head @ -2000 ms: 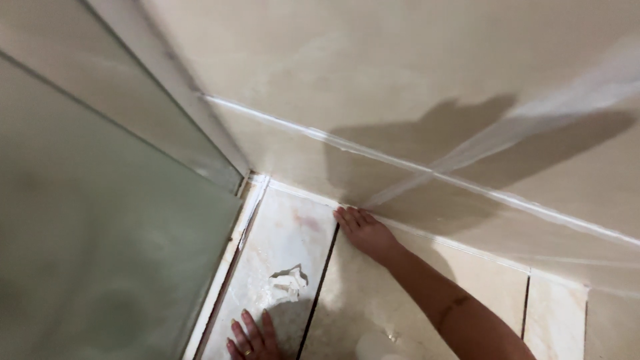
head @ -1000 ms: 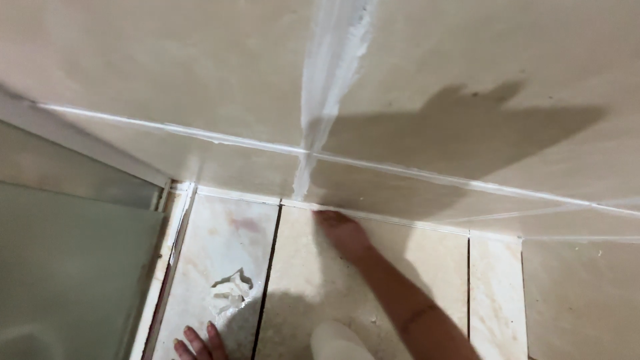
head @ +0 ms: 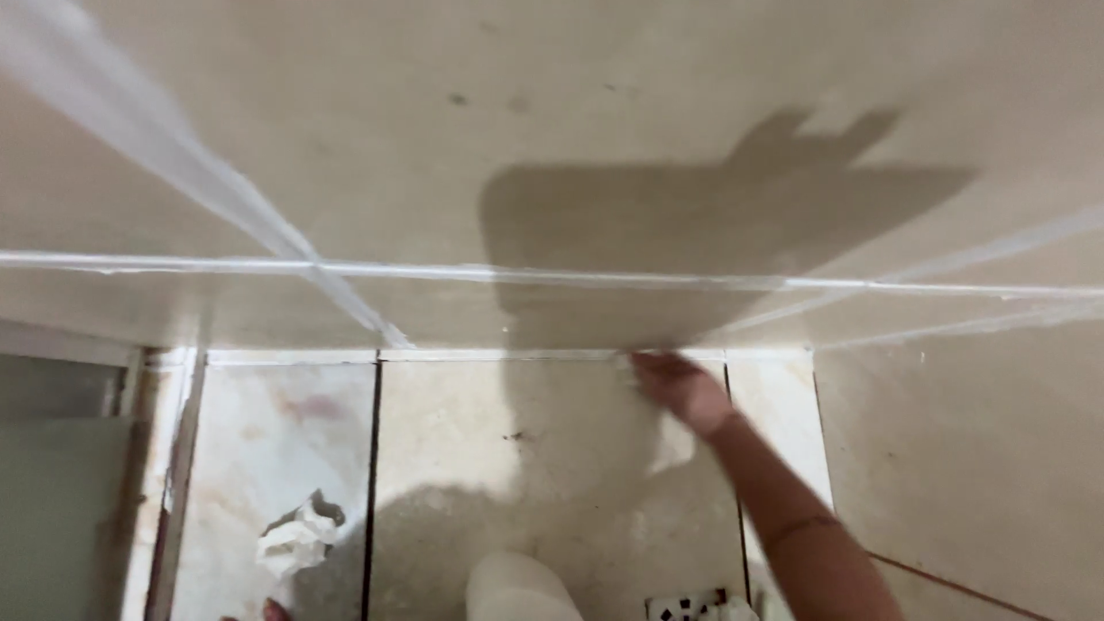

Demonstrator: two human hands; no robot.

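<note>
My right hand (head: 677, 388) reaches to the foot of the tiled wall, its fingertips at the white joint (head: 517, 354) where wall and floor meet. It is blurred, and I cannot tell whether something small is between the fingers. Of my left hand (head: 263, 611) only fingertips show, at the bottom edge over the marbled floor tile; the rest is out of frame. A crumpled white piece, paper-like (head: 299, 536), lies on that tile just above those fingertips. White material covers the wall's joints (head: 552, 276), smeared widely along the diagonal one at upper left.
A rounded white object (head: 520, 591) stands at the bottom middle. A floor drain cover (head: 687, 607) is at the bottom right, with something white beside it. At left is a glass panel (head: 56, 517) with a raised sill (head: 164, 483). Dark joints run between floor tiles.
My right hand has moved rightward along the wall-floor joint, away from the dark floor joint near the marbled tile. My left hand has mostly left the frame. The view has shifted right.
</note>
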